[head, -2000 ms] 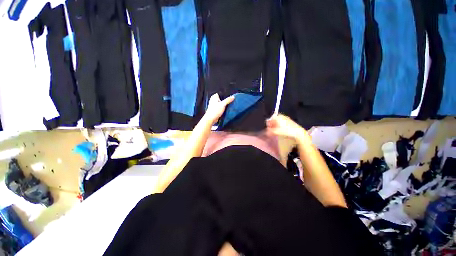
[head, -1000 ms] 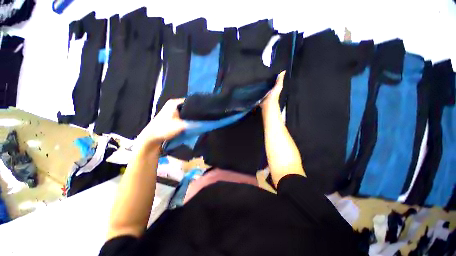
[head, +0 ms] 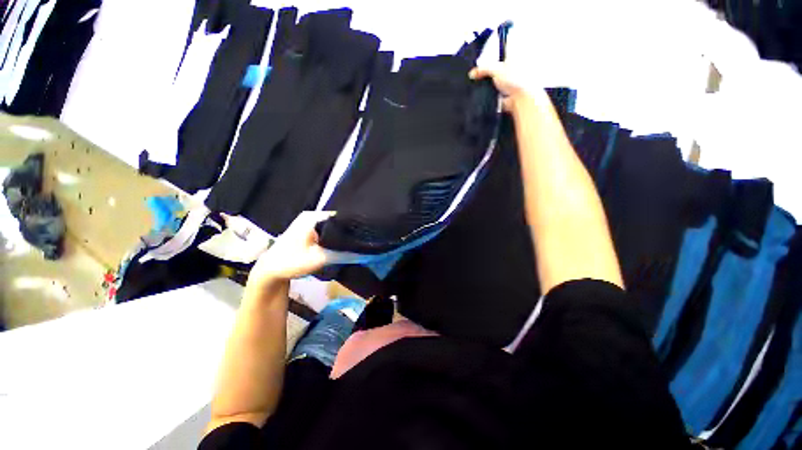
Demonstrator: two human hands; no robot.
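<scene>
A stack of black cut fabric panels [head: 413, 149] is held up by both hands over the white table. Its right edge shows a pale line and blue layers beneath. My left hand [head: 297, 249] grips its near left corner, thumb on top. My right hand [head: 503, 81] grips its far right corner. The fingers under the stack are hidden. More black panels [head: 470, 264] lie below and to the right of the held stack.
Black panels [head: 286, 114] lie in rows to the left. Blue panels [head: 734, 308] lie at the right. A white flat surface [head: 114, 369] is low at left. The tan floor [head: 79, 281] bears crumpled dark cloth [head: 33, 206] and scraps.
My right hand has moved up and away with the stack's far end, so the stack is now spread out longer. My left hand still holds the near end. The view has turned.
</scene>
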